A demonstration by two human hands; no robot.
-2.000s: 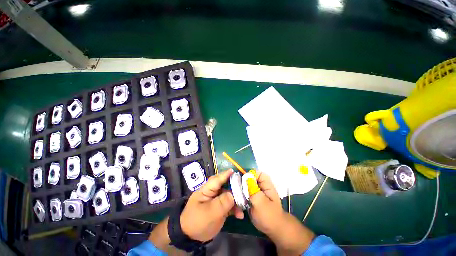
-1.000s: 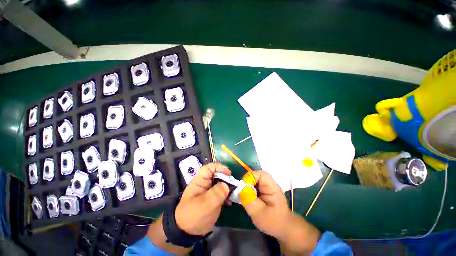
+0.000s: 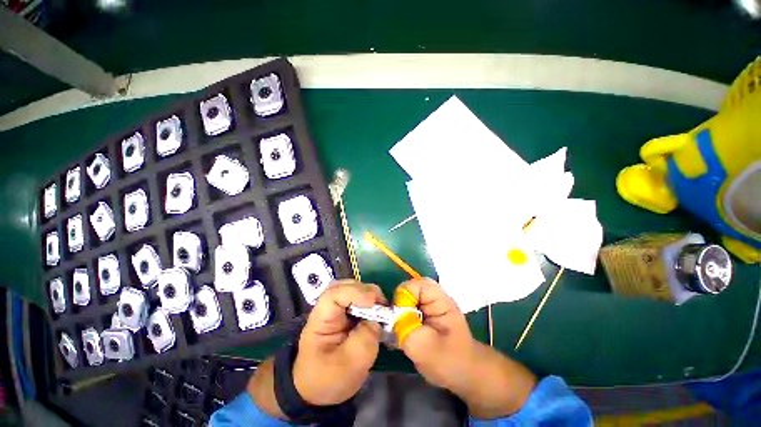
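A silver-white housing [image 3: 367, 313] is held edge-on between both hands, above the front edge of the bench. My left hand [image 3: 338, 346] grips its left end with thumb and fingers; a dark band is on the wrist. My right hand [image 3: 442, 338] wears yellow finger cots [image 3: 406, 315] on thumb and forefinger and presses at the housing's right end. Something white shows between these fingertips; whether it is a wipe I cannot tell. An orange stick [image 3: 390, 254] points up and left from beside my right fingers; its lower end is hidden.
A black parts tray [image 3: 320, 179] with silver-white housings, some piled, is at left. White cloths [image 3: 467, 183] with a loose yellow cot [image 3: 517, 256] and thin sticks [image 3: 540, 308] lie right of centre. A brown-wrapped bottle [image 3: 647, 265] and yellow-blue fan [image 3: 709, 167] stand at right. Lower trays [image 3: 188, 392] show below.
The view has shifted. The housing has turned from nearly upright to a flatter, edge-on pose between my hands. My yellow-capped fingers remain at its right side.
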